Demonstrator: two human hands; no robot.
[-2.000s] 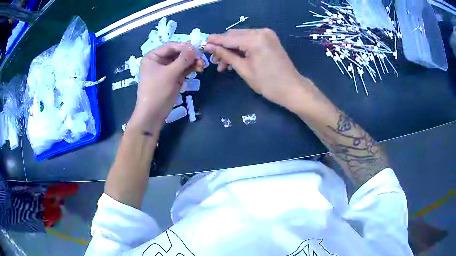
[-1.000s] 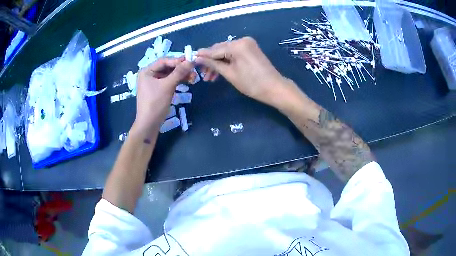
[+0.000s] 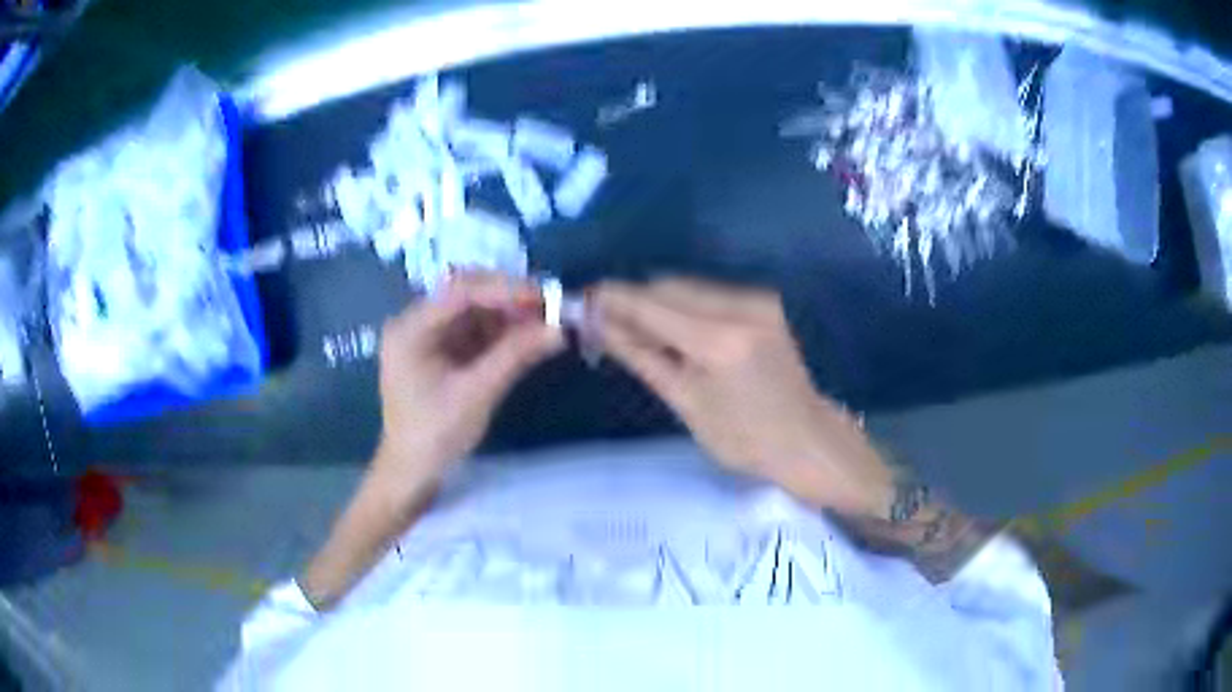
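Note:
My left hand holds a small white plastic housing between thumb and fingers, close to the bench's front edge. My right hand meets it from the right, its fingertips pinching a small pale piece against the housing. The picture is blurred, so what this piece is cannot be told. A loose pile of white housings lies beyond my left hand. A heap of thin wire leads lies at the right.
A blue tray with a clear bag of white parts stands at left. Short rows of small parts lie beside it. A single lead lies at the back. A clear bag and a clear tub are at right.
Both hands have moved from over the pile towards the bench's front edge, still together at the housing. The pile behind them is now more visible. The view has shifted and blurred.

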